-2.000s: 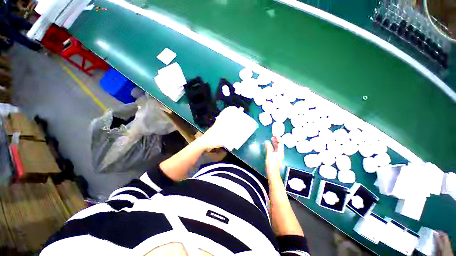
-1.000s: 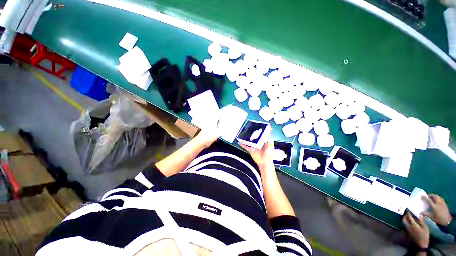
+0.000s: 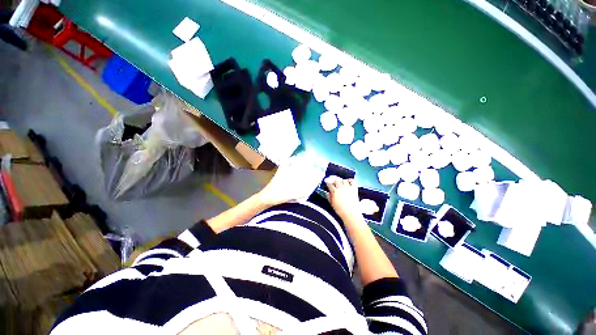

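My left hand (image 3: 280, 190) holds a white box piece (image 3: 302, 171) at the bench's front edge; glare blurs the line between fingers and box. My right hand (image 3: 344, 197) is just right of it, its fingertips on a small white product in a box with a black insert (image 3: 340, 173). Three boxes with black inserts and white centre pieces stand to the right, the nearest (image 3: 372, 205) beside my right hand. Many loose white products (image 3: 398, 154) lie behind. Black insert sheets (image 3: 236, 95) and white box pieces (image 3: 278, 134) lie to the left.
White boxes (image 3: 191, 67) lie far left and a white pile (image 3: 523, 206) far right. Boxes with printed cards (image 3: 503, 276) stand at the front right. A plastic-lined bin (image 3: 153, 157), open carton (image 3: 229, 145), blue bin (image 3: 127, 78) and red stool (image 3: 80, 44) are left of the bench.
My right hand moved from the box's front side to over its inside. The box now stands beside the row. The neighbouring worker's hands have left the boxes at the right.
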